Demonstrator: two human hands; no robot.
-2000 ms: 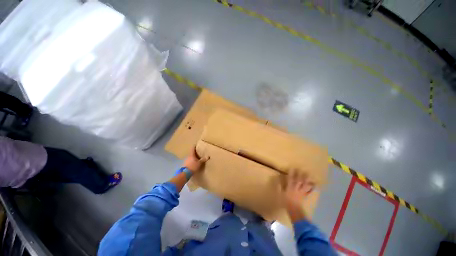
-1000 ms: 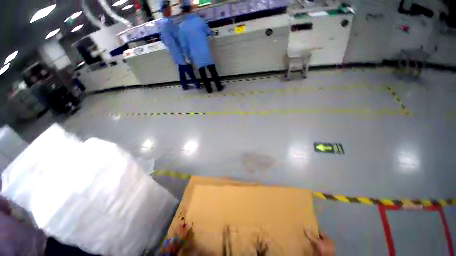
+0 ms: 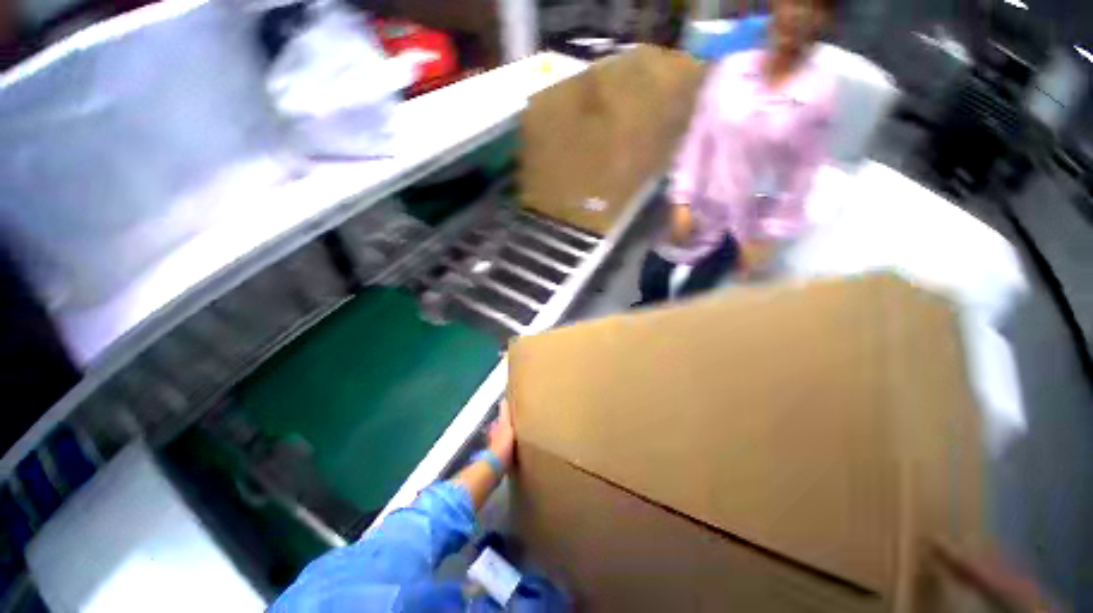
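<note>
A large brown carton (image 3: 719, 431) is in front of me at the right, tilted, with a dark seam line across its near face. My left hand (image 3: 501, 441) is pressed on the carton's left edge, with a blue band at the wrist. My right hand (image 3: 992, 580) is blurred at the lower right, on the carton's right side; its fingers are not clear.
A roller conveyor (image 3: 527, 273) with a green board (image 3: 372, 389) runs diagonally at left. Another carton (image 3: 605, 138) stands at its far end. A white bench (image 3: 462, 110) lies beyond, holding a white bag (image 3: 336, 84). A person in pink (image 3: 761, 150) stands ahead, beside white wrapped stacks (image 3: 917, 228).
The view has turned from the floor and far machines to the conveyor and bench. The carton, earlier low over the floor, is now raised and opened out into a box shape between my hands.
</note>
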